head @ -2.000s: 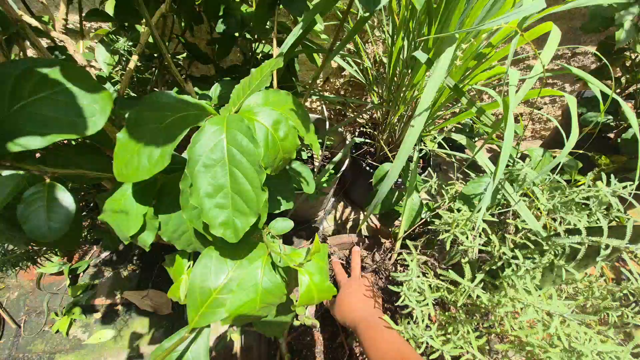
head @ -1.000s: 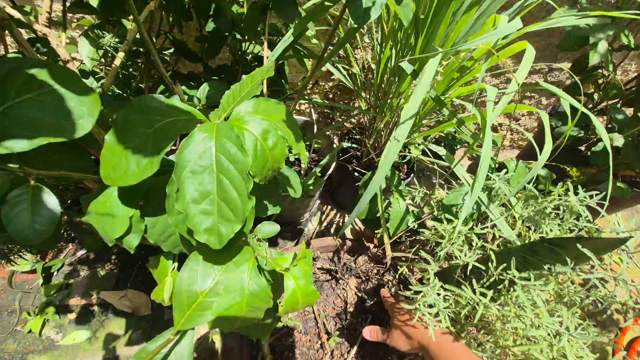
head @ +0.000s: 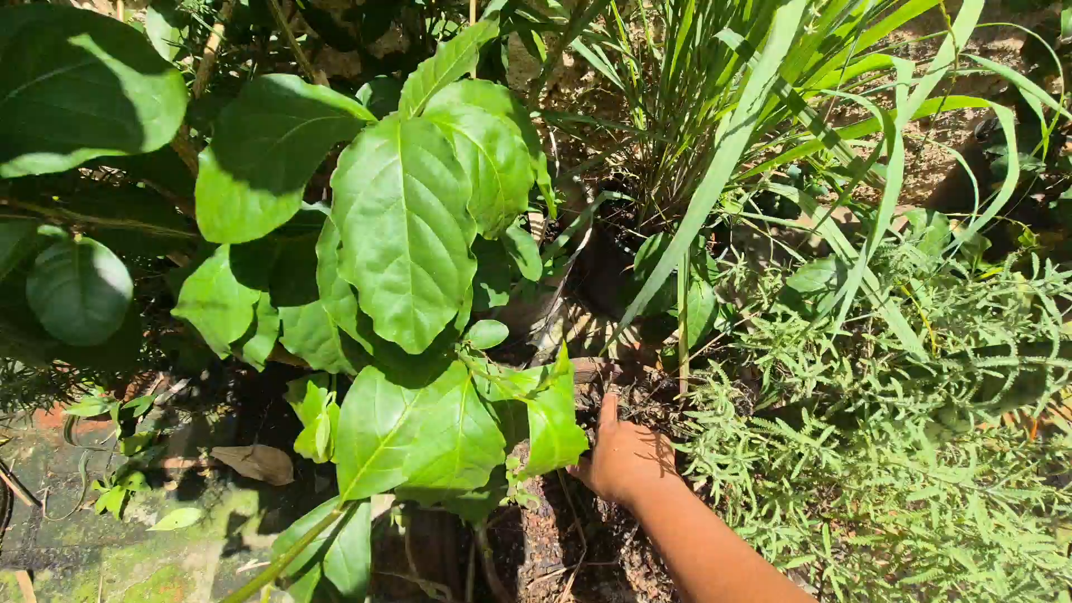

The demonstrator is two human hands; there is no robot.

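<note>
My right hand (head: 628, 459) reaches up from the lower right to the dark soil and dry plant litter (head: 649, 398), with its index finger extended; its other fingers are partly hidden, and I cannot tell whether they grip anything. Just left of the hand hang the large green leaves (head: 406, 234) of a broad-leaved plant, and one bright leaf (head: 553, 423) comes close to the fingers. To the right grows a bushy plant with narrow grey-green leaves (head: 804, 477). Behind the hand stands a clump of long grass-like leaves (head: 712, 167). My left hand is out of view.
Mossy paving (head: 167, 553) lies at the lower left, with a dry brown leaf (head: 253, 463) on it. Woody stems (head: 213, 50) rise at the upper left. A rough wall or bank (head: 913, 142) shows behind the grass-like leaves.
My right hand has moved up and left from the soil beside the grey-green plant, where it was a second ago, to the litter near the broad leaves.
</note>
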